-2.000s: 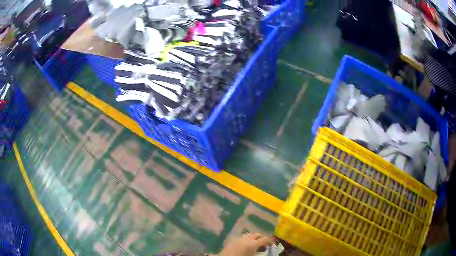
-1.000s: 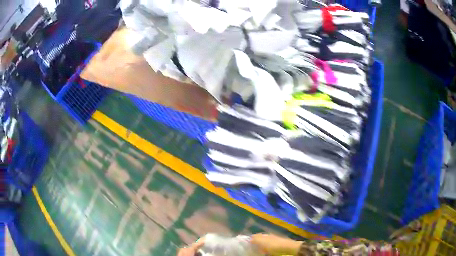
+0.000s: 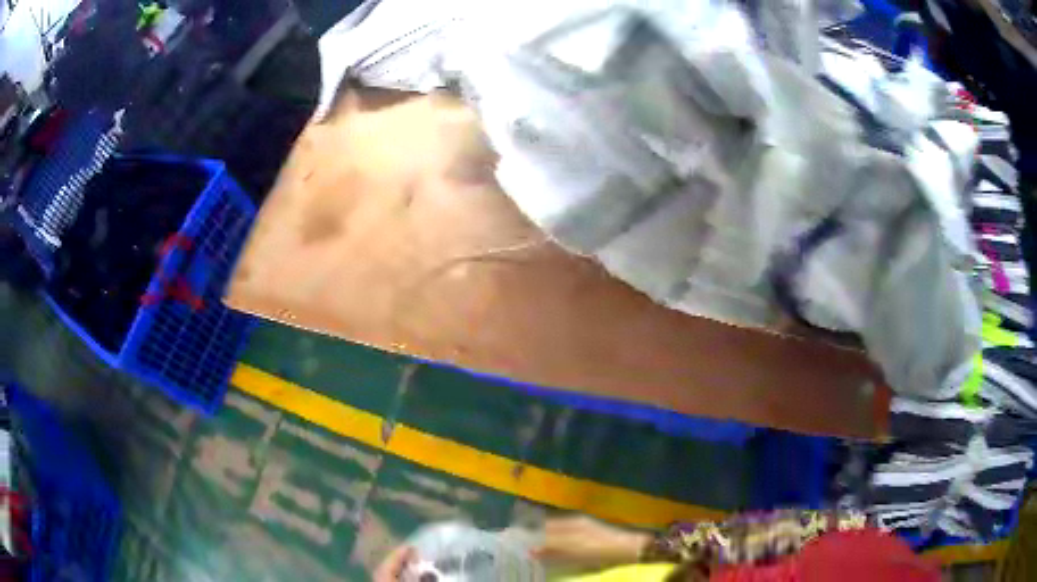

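A small white roll in crinkly clear plastic [image 3: 469,554] is at the bottom edge, with a dark spot on its end. My right hand [image 3: 574,537] reaches in from the right, below a patterned sleeve, and is closed around the roll; its fingers are blurred and partly hidden. A small patch of skin [image 3: 393,565] shows at the roll's left side, cut off by the frame edge. I cannot tell whether it is my left hand or fingertips of my right.
A brown board [image 3: 375,227] lies in front with grey-white cut panels [image 3: 682,171] heaped on it. Black-and-white striped bundles [image 3: 955,483] are at the right. A blue crate [image 3: 210,284] with dark contents and a red tie stands left. A yellow line [image 3: 455,457] crosses the green floor.
The view has moved left along the crates. The board and grey-white panels are now nearer, the striped bundles have shifted right, and the yellow crate has left view. The roll remains at the bottom.
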